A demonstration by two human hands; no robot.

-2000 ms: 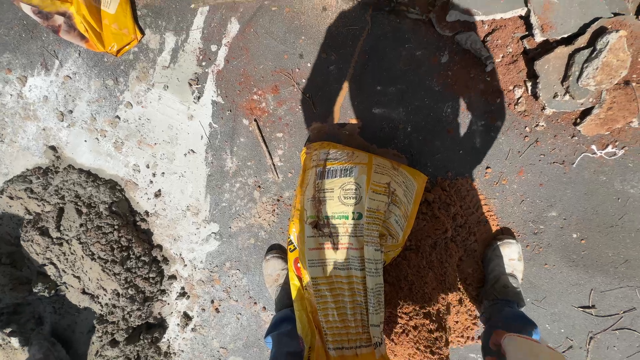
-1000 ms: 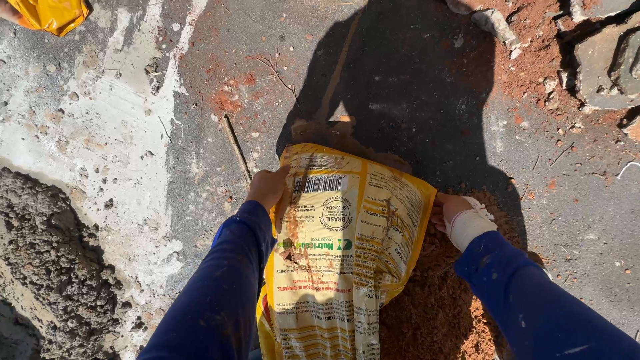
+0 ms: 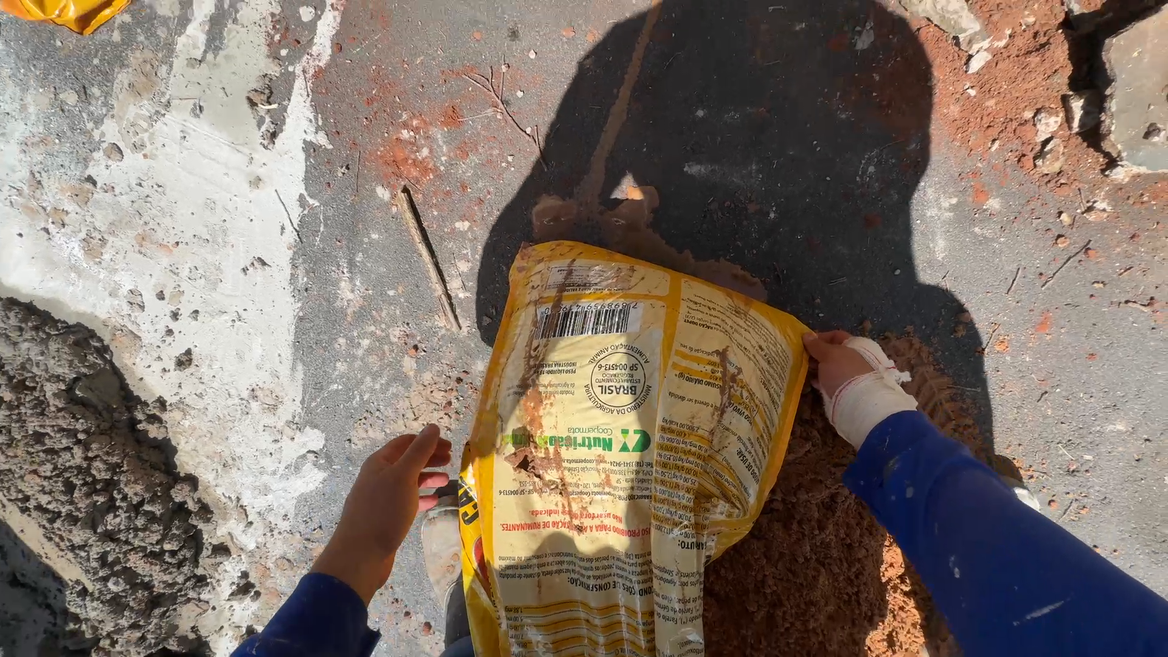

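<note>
A yellow and cream printed plastic feed sack [image 3: 593, 438], smeared with reddish mud, lies between my arms with its printed side up. My right hand [image 3: 844, 365], wrapped at the wrist in a white bandage, pinches the sack's upper right corner. My left hand [image 3: 392, 502] is off the sack, just left of its edge, fingers apart and holding nothing. Reddish-brown soil [image 3: 794, 557] lies beneath and to the right of the sack. Wet, muddy liquid [image 3: 639, 228] spreads on the ground beyond its top edge.
A heap of wet grey mortar [image 3: 82, 493] lies at the left, beside a whitish smear. A thin stick [image 3: 427, 255] lies left of the sack. Broken concrete slabs [image 3: 1136, 91] and red soil are at the upper right; another yellow bag [image 3: 68, 11] is at the upper left. My shoe [image 3: 443, 547] stands beside the sack.
Two seconds ago neither hand was on the sack's top; one second ago both held its upper corners. My left hand has since let go and moved down and left of the sack.
</note>
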